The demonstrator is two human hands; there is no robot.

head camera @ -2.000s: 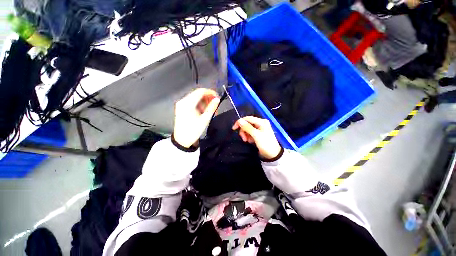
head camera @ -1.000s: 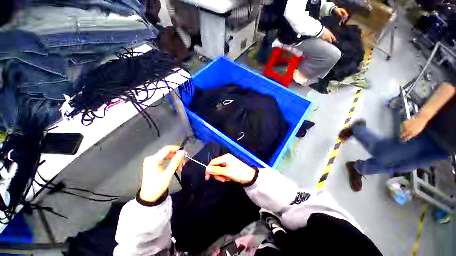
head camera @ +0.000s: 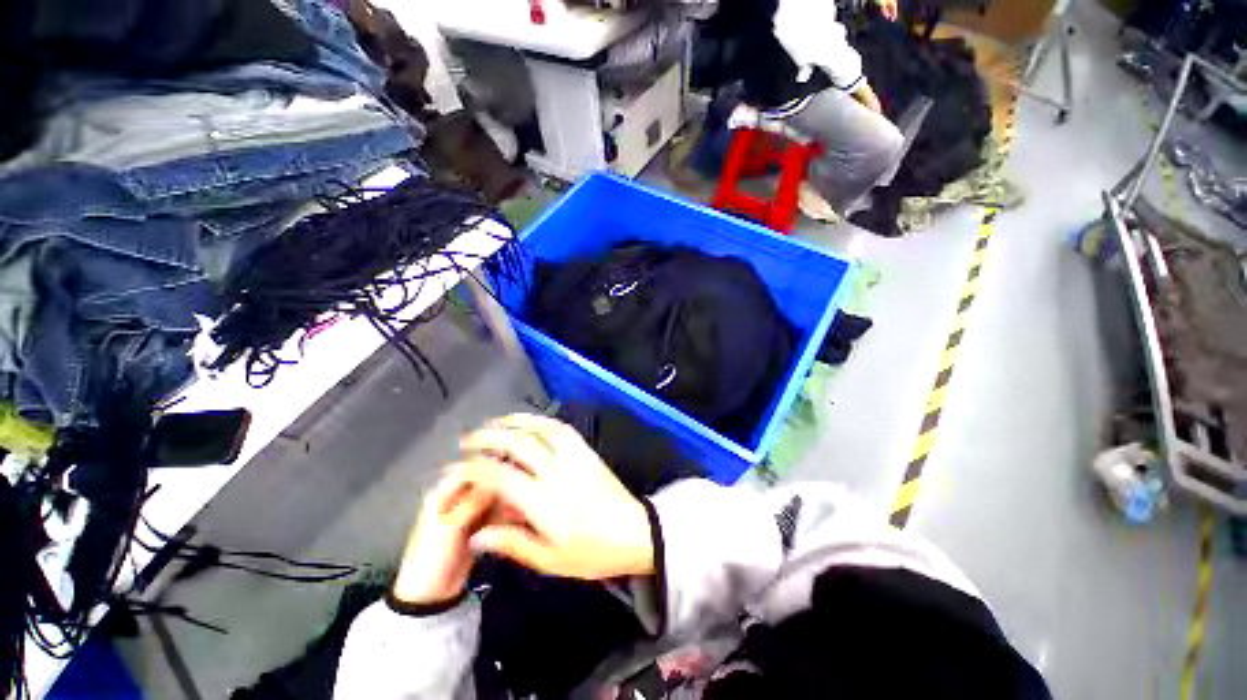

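My left hand (head camera: 445, 533) and my right hand (head camera: 561, 503) are together in front of me, above the dark cloth (head camera: 547, 622) on my lap. The right hand lies over the left and covers its fingers. What is between the fingers is hidden; neither the thin pale stick nor a cord shows there. The blue plastic bin (head camera: 622, 394) stands just beyond my hands and holds dark garments (head camera: 698, 328) with small white loops.
A white table (head camera: 294, 387) is at the left, with a bundle of black drawcords (head camera: 349, 260), a mobile phone (head camera: 201, 438) and denim garments (head camera: 103, 246). A person (head camera: 821, 82) sits on a red stool (head camera: 766, 175) at the back. A metal trolley (head camera: 1146, 321) stands right of the floor tape (head camera: 944, 397).
My right hand has moved left onto my left hand. The pale stick that showed between them no longer shows. The person walking at the right has left the view.
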